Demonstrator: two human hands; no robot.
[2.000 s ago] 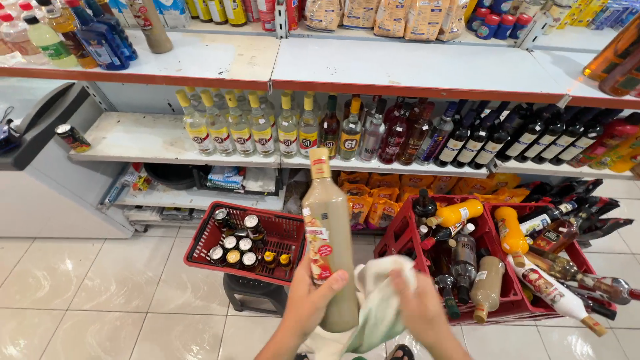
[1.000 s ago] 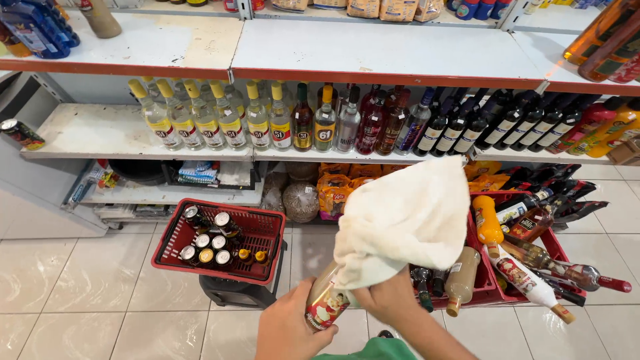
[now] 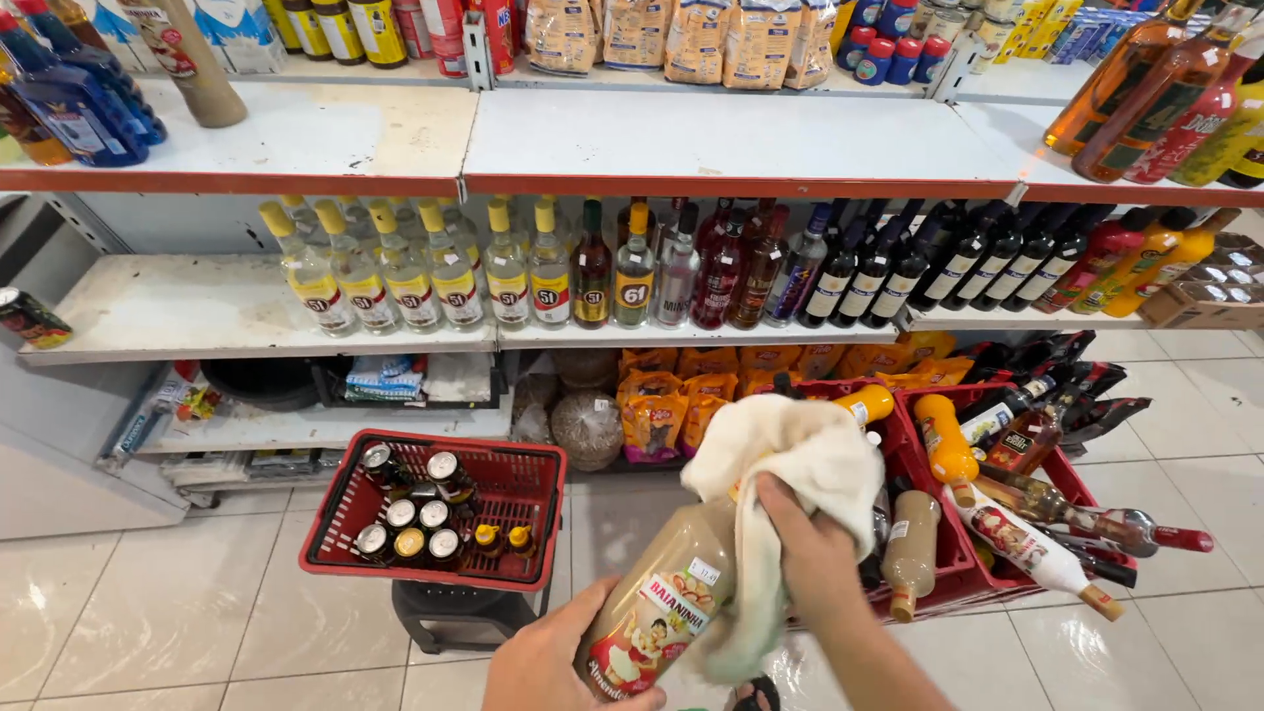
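My left hand grips the lower part of a glass bottle of beige liqueur, which lies tilted with its neck up and to the right. A white cloth is bunched in my right hand and wraps the bottle's neck, hiding the cap. Part of the cloth hangs down beside the bottle's shoulder. The bottle's front label and a small price sticker face up toward me.
A red basket of cans and small bottles rests on a black stool. Red crates crammed with bottles stand at right, some necks jutting out. Clear bottles and dark wine bottles line the middle shelf, below a red-edged upper shelf.
The bottle was upright two seconds ago, with the cloth beside it; the cloth now covers its neck. Since one second ago, the cloth has bunched up and more of the bottle shows.
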